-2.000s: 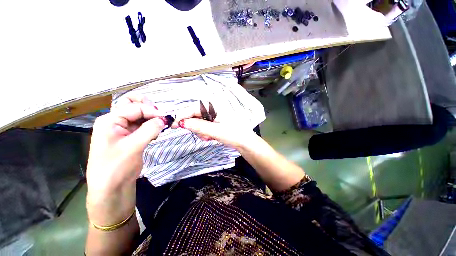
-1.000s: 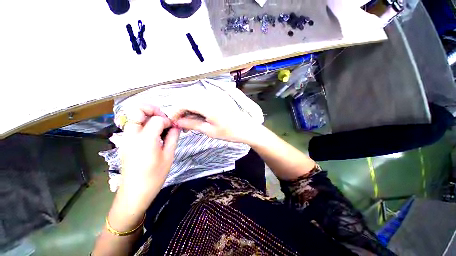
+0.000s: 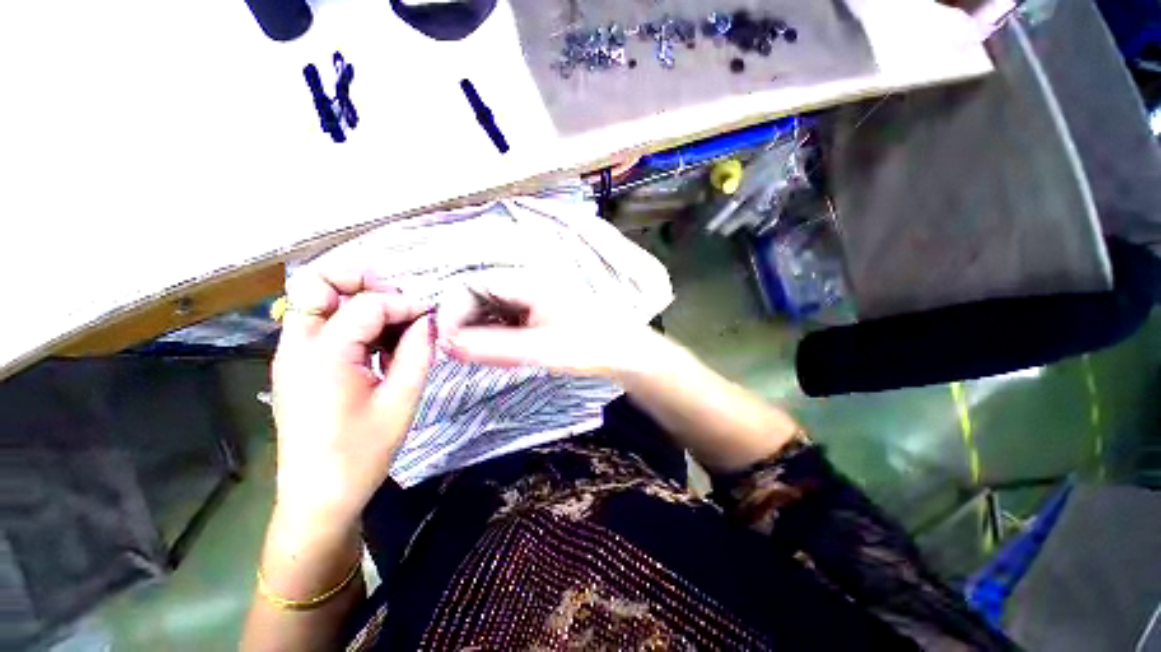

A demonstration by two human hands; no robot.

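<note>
My left hand (image 3: 344, 382) is above the striped cloth (image 3: 465, 414) on my lap, its thumb and fingers pinched on a small black tab (image 3: 386, 344), mostly hidden by the fingers. My right hand (image 3: 548, 341) meets the left fingertips from the right, thumb and index finger close together. A dark pointed object, perhaps thread snips (image 3: 494, 308), is tucked in my right hand. No needle or thread can be made out.
Black tabs (image 3: 484, 116) and more black strips (image 3: 329, 99) lie on the white table (image 3: 166, 166). Small black and silvery parts (image 3: 668, 41) lie on the grey mat (image 3: 713, 98). Dark round objects stand at the far edge. A grey chair or bin (image 3: 961, 191) is at right.
From two seconds ago, my left hand has turned and curled over the black tab, hiding most of it. The dark object in my right hand has shifted slightly. The view has shifted a little.
</note>
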